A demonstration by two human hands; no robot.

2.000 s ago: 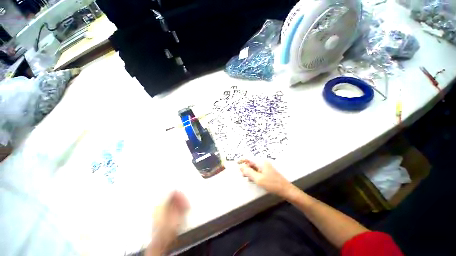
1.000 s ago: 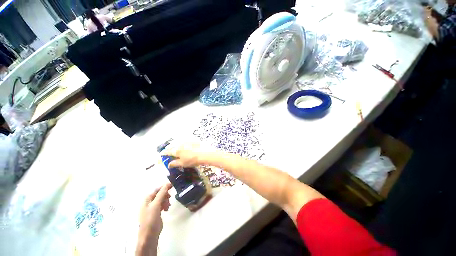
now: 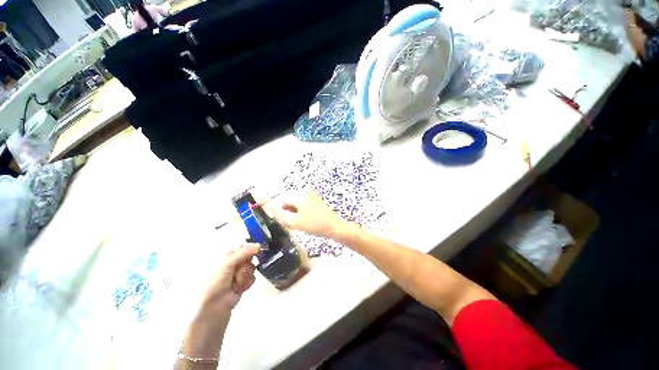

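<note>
The black tape dispenser (image 3: pixel 280 261) stands on the white table with a blue tape roll (image 3: pixel 253 222) in it. My left hand (image 3: pixel 235 274) is at its left side, fingertips pinched together by the blue roll; what they hold is too small to tell. My right hand (image 3: pixel 307 213) is bent over the dispenser's right side, fingers curled; whether it holds anything cannot be told. A thin stick crosses the dispenser's top. A wide pile of tiny metal buckles (image 3: pixel 347 189) lies to the right, partly behind my right hand. Small light-blue taped buckles (image 3: pixel 136 287) lie on the left.
A desk fan (image 3: pixel 405 76), a large blue tape roll (image 3: pixel 454 142) and a clear bag of hardware (image 3: pixel 329 108) stand behind. Black fabric (image 3: pixel 274 65) is stacked along the back. Red-handled snips (image 3: pixel 567 99) lie far right. A cardboard box (image 3: pixel 549 249) is on the floor.
My right hand has drawn back right from the dispenser's top. My left hand has risen to the blue roll. Two seconds ago both hands were in front of the dispenser, nearer the table's edge.
</note>
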